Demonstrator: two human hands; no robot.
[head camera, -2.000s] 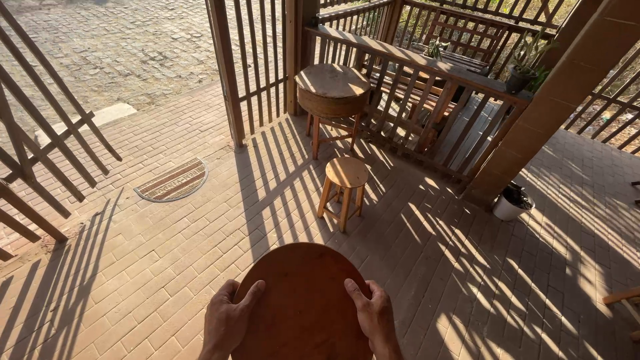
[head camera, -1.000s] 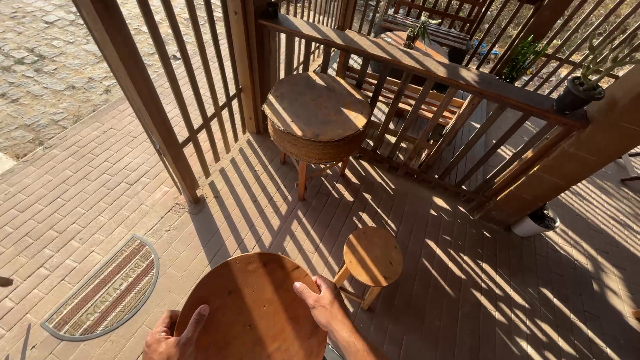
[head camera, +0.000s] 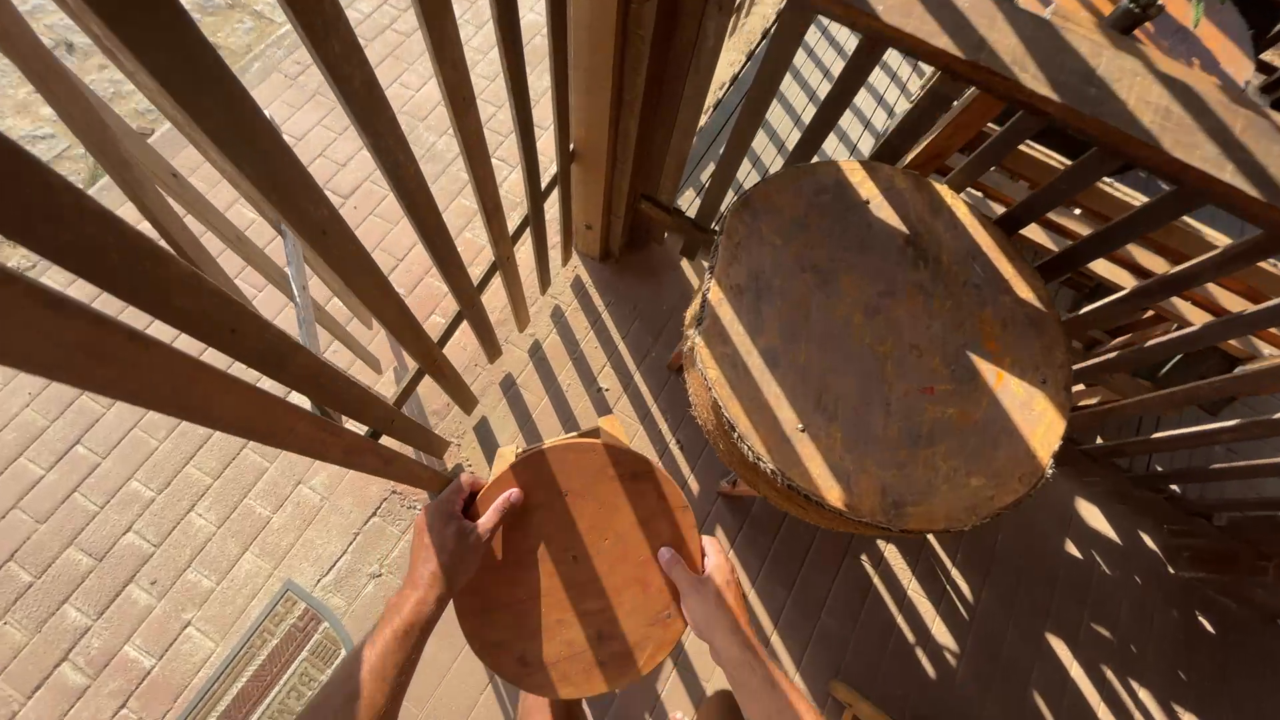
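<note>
A round wooden stool (head camera: 585, 590) with a reddish-brown top is held between both hands, its seat facing up and parts of its legs showing past the far edge. My left hand (head camera: 455, 535) grips the seat's upper left rim, thumb on top. At the right rim, my right hand (head camera: 708, 585) holds on with its thumb over the edge. To the right stands a larger round wooden table (head camera: 880, 350) with a braided rope edge and woven side. Whether the stool's feet touch the paving is hidden.
Slatted wooden fencing (head camera: 370, 200) rises at the left, meeting a thick post (head camera: 610, 130). A wooden railing (head camera: 1130, 110) runs behind the round table. A half-round doormat (head camera: 275, 660) bearing writing lies at the lower left. Part of another wooden piece (head camera: 855, 700) shows at the bottom edge.
Carrying the stool, both hands have come close to the slatted fence and the round table. The view has moved forward strongly. The small stool seen earlier has mostly passed out of view.
</note>
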